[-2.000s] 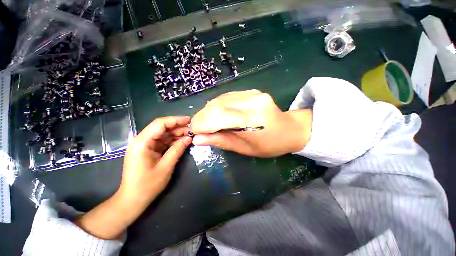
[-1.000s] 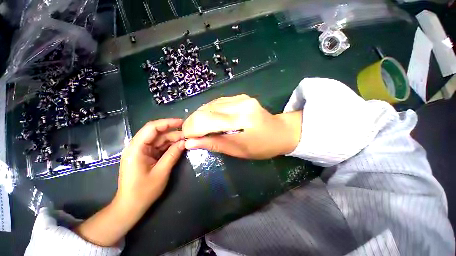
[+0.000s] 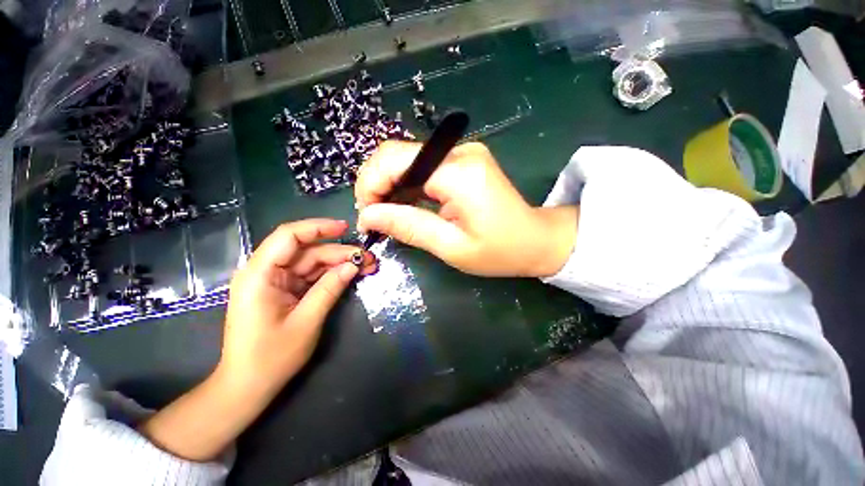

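My left hand (image 3: 285,294) holds a small dark component (image 3: 357,257) with a shiny end between its fingertips. My right hand (image 3: 460,209) grips black tweezers (image 3: 429,163), with their thick end pointing up and away and their tip down at the component; whether the tip touches it is too small to tell. A glaring clear patch (image 3: 394,299) lies flat just below and right of the left fingertips. Any tiny pieces on it cannot be told from the glare.
A compact component pile (image 3: 337,133) lies beyond my hands. A looser pile (image 3: 133,185) lies in a clear tray (image 3: 213,261) at left, beside a crumpled plastic bag (image 3: 104,71). A yellow-green tape roll (image 3: 716,159), a whitish round item (image 3: 640,83) and paper strips (image 3: 802,119) are at right.
The tweezers have swung from lying nearly flat under my right hand to standing steeply. My right fingers have lifted a little off the left fingertips, showing the component and more of the patch.
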